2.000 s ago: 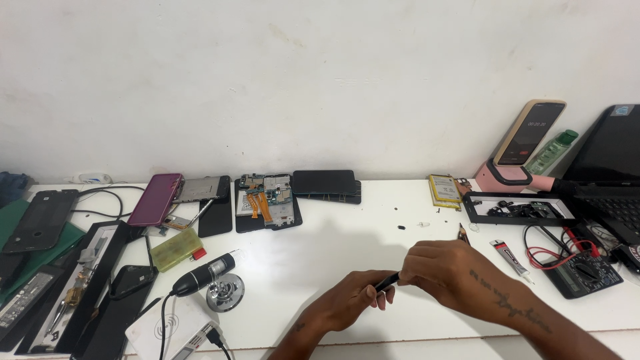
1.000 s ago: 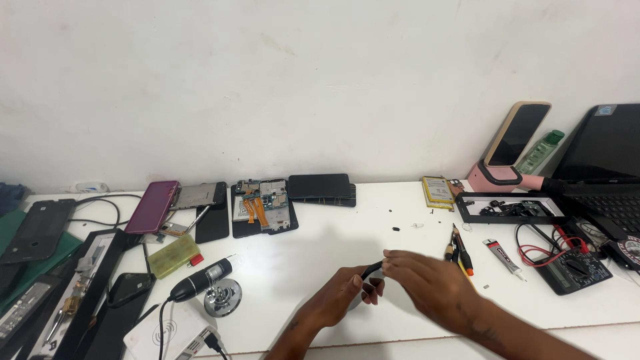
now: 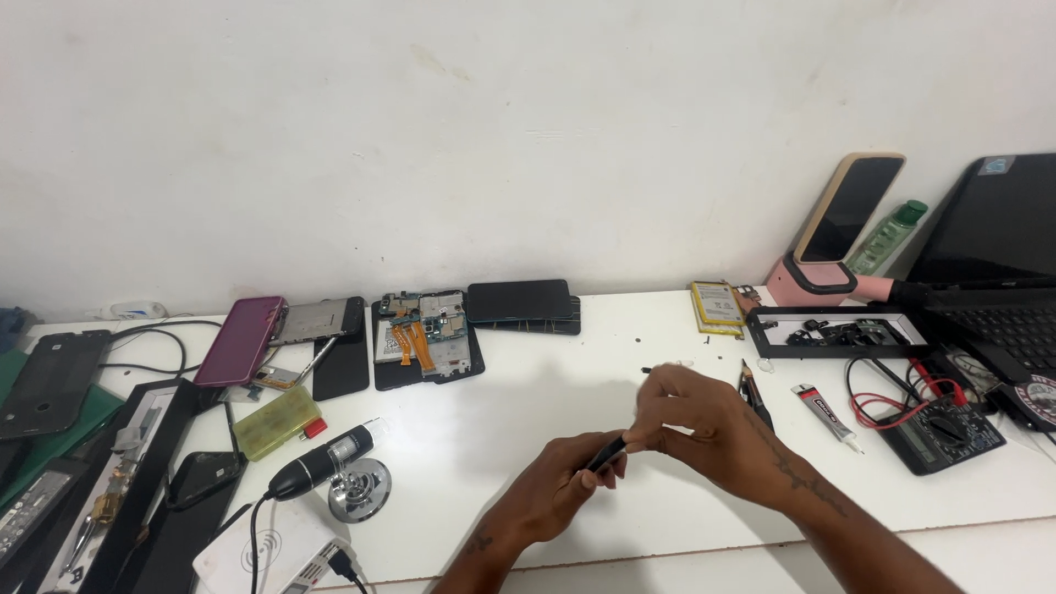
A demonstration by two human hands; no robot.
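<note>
A small, slim black object (image 3: 606, 454), whose kind I cannot tell, is held in my left hand (image 3: 554, 491) between thumb and fingers at the front middle of the white table. My right hand (image 3: 689, 421) reaches over from the right, its thumb and fingertips pinched at the object's upper end. Whether those fingertips hold anything besides that end is hidden. Just beyond the right hand lie black-handled tools (image 3: 752, 396), partly covered by it, and a tiny black piece (image 3: 646, 370). Opened phone parts with orange flex cables (image 3: 419, 342) lie further back, left of both hands.
On the left are a USB microscope (image 3: 322, 462), its round metal stand (image 3: 360, 491), a white box (image 3: 268, 544), a yellowish case (image 3: 276, 421) and phone covers. Rightward are a glue tube (image 3: 825, 417), a multimeter (image 3: 940, 433), a parts tray (image 3: 841, 351), batteries (image 3: 716, 305) and a laptop (image 3: 990, 239).
My right hand changes pose over the black object, from fingers laid flat across it one second ago to a raised pinch at its end. The left hand stays around the object.
</note>
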